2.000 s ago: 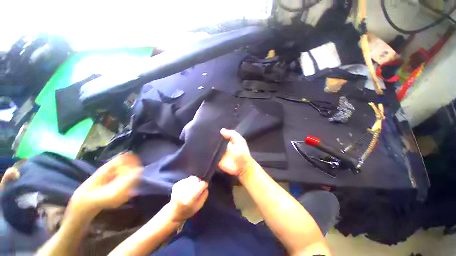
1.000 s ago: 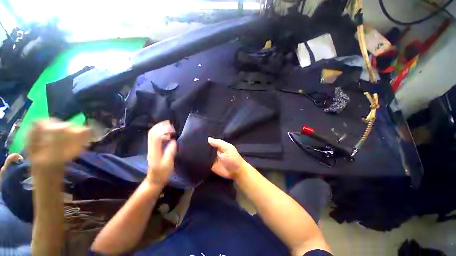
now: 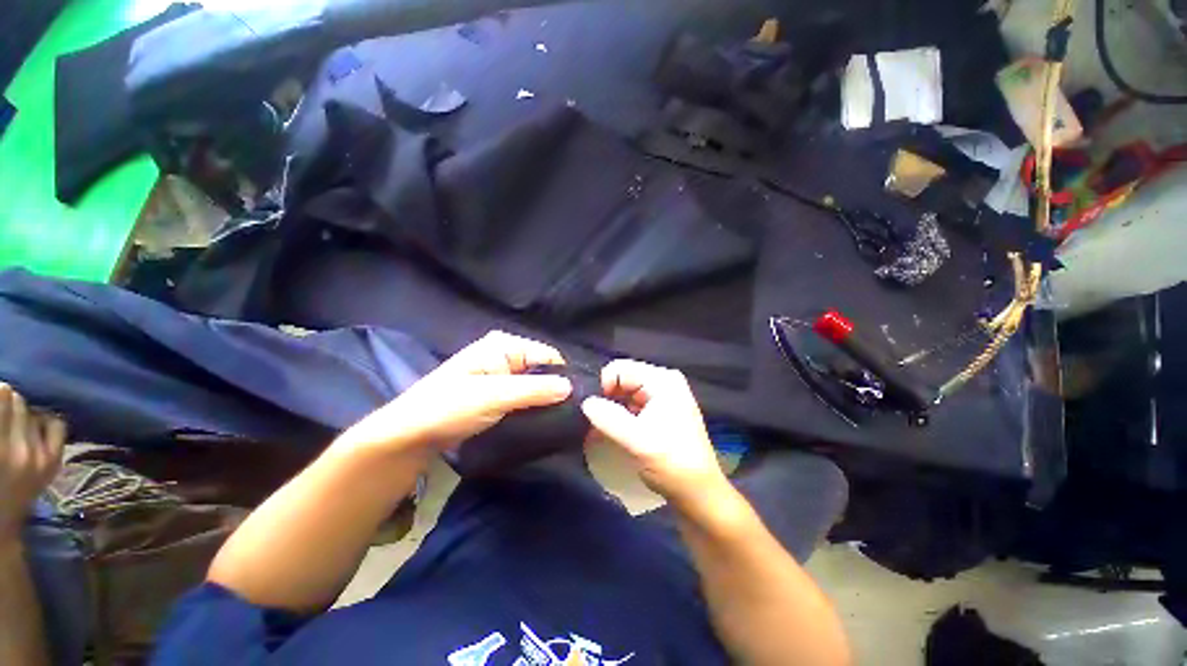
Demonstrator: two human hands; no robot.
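Observation:
The dark garment piece [image 3: 521,195] lies folded and rumpled over the dark table cover, its near edge at the table's front. My left hand [image 3: 501,377] and my right hand [image 3: 648,410] are close together at that near edge. Both pinch the dark cloth between thumb and fingers, with a small gap between the hands. The bit of cloth between the fingertips is too small and dark to make out. A lighter grey-black band [image 3: 677,354] shows on the cloth beyond my right hand.
The iron [image 3: 846,371] with its red part lies to the right. Shears [image 3: 859,228] and a glittering grey heap [image 3: 918,250] lie beyond it. A tan cord [image 3: 996,341] is at the right edge. A long navy garment [image 3: 195,351] stretches left. Another person's hand [image 3: 26,449] is at far left.
My left hand has come down and right to meet my right hand at the cloth's near edge. The lifted cloth is lowered. The other person's raised hand has dropped. The view has tilted down.

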